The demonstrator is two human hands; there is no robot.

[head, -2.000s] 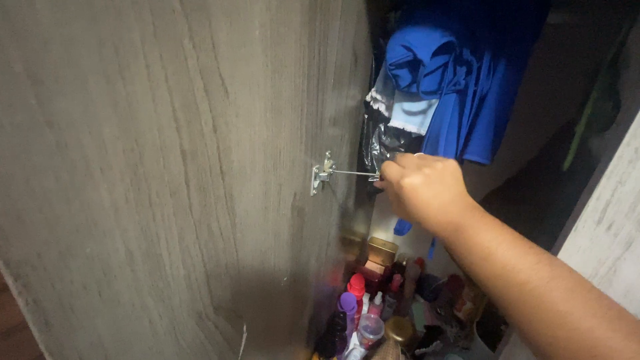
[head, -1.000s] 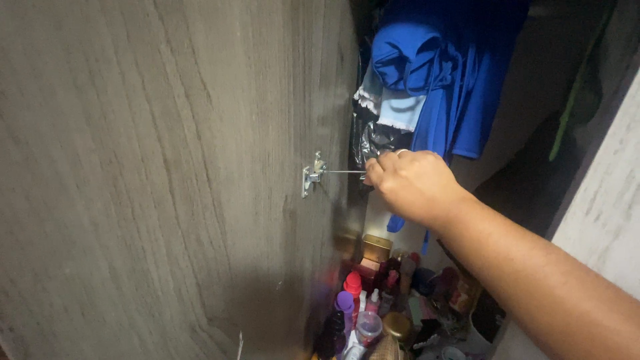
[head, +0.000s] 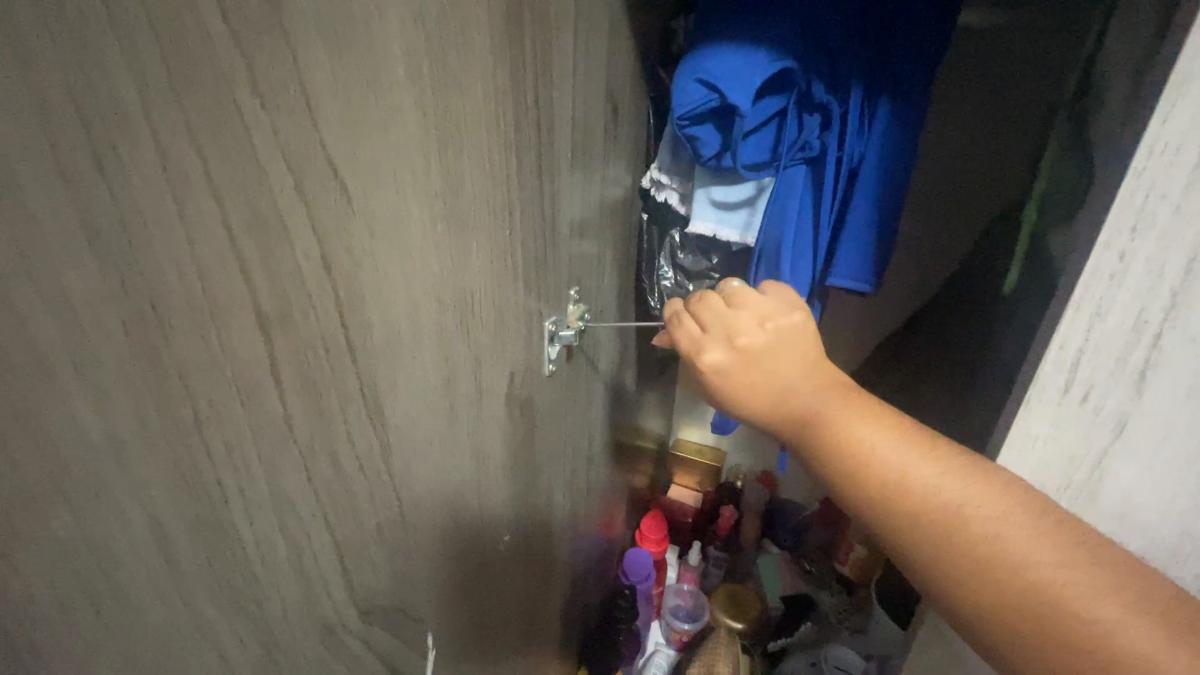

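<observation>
My right hand (head: 750, 352) reaches in from the lower right, its fingers closed around a tool whose handle they hide. Only the thin metal shaft (head: 623, 324) shows, running left from my fingers to a metal lock fitting (head: 562, 336) on the wood-grain cabinet door (head: 328, 281). The shaft looks like a screwdriver's, but its tip is too small to make out. My left hand is out of view.
Blue clothing (head: 741, 112) and a black plastic bag (head: 684, 258) hang behind my hand. Below stand several bottles, among them a purple-capped one (head: 638, 572), a clear tub (head: 684, 609) and a gold box (head: 697, 461). A pale panel (head: 1116, 375) borders the right side.
</observation>
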